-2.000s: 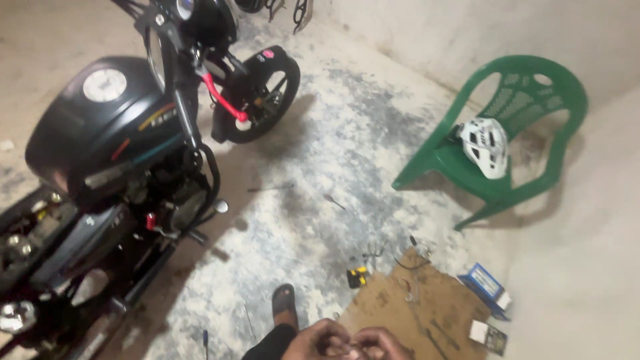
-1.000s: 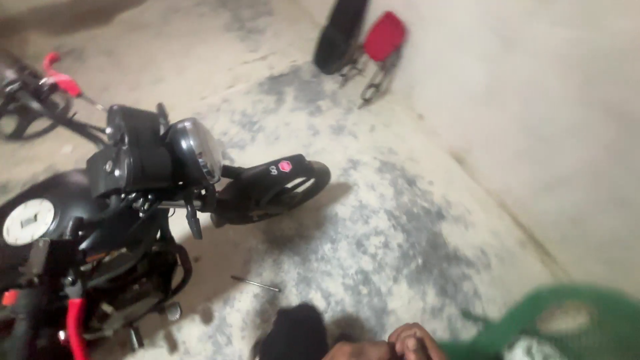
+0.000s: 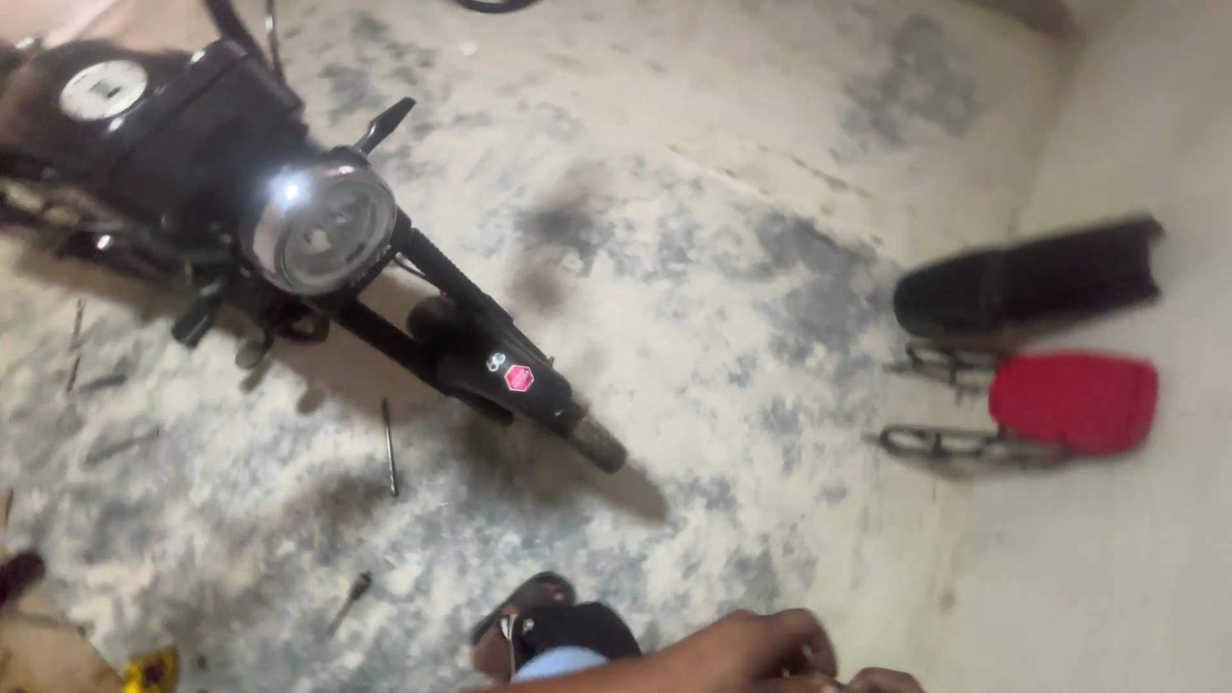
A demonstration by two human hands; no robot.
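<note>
At the bottom edge, my left hand is held in front of my body with its fingers curled. Close on its right is my right hand, mostly cut off by the frame edge. Blur and the crop hide whether anything small lies between the fingers. Up and to the left of both hands stands a black motorcycle, showing its round headlight, front fender and fuel tank. My sandalled foot is on the floor left of the hands.
A black motorcycle seat and a red pad with metal brackets rest against the right wall. A thin metal rod, a screwdriver-like tool and a yellow object lie on the mottled floor at left.
The view has swung far to the right, around the motorcycle's front. The green chair seen earlier is out of view. My hands stay close together at the bottom edge.
</note>
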